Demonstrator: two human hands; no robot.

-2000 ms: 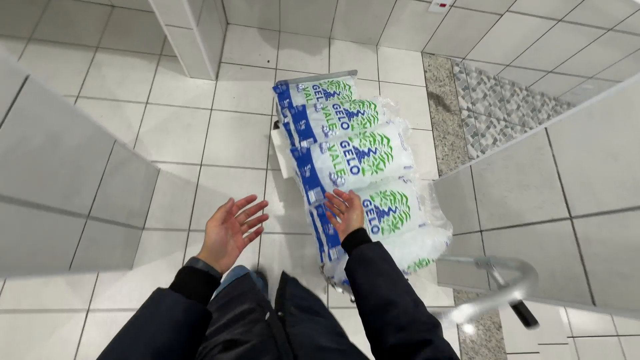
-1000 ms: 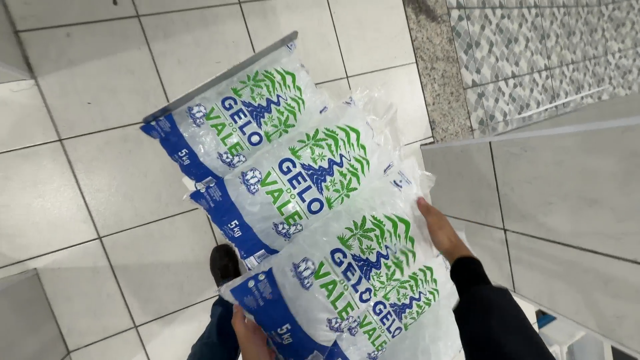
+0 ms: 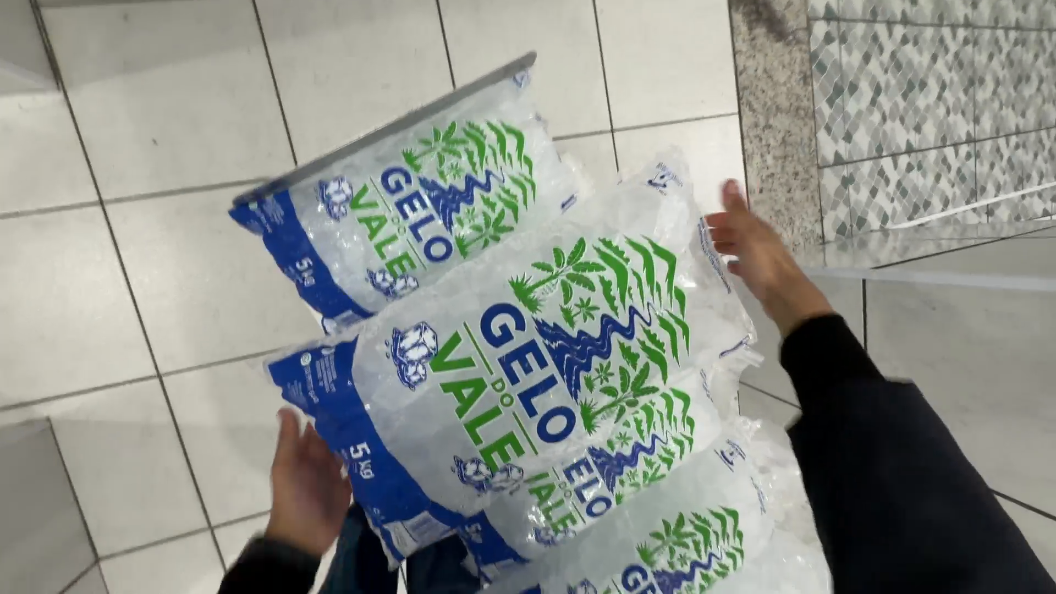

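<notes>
Several clear plastic bags of ice with blue ends and green and blue print lie overlapping in a stack. The large middle bag lies partly over the others, and the far bag rests beside a thin grey metal edge. My left hand is at the blue end of the middle bag, fingers apart, its fingertips partly behind the bag. My right hand is at the clear gathered end of that bag, fingers spread; whether it touches the plastic is unclear. A nearer bag is cut off by the bottom edge.
White floor tiles with dark joints surround the stack. A speckled stone strip and patterned mosaic tiles lie at the right. A tiled partition stands below them, and a grey wall corner is at the lower left.
The hands were above or beside the bags two seconds ago; one second ago they were at the nearer bags. Now they are at both ends of the middle bag. The view has come much closer.
</notes>
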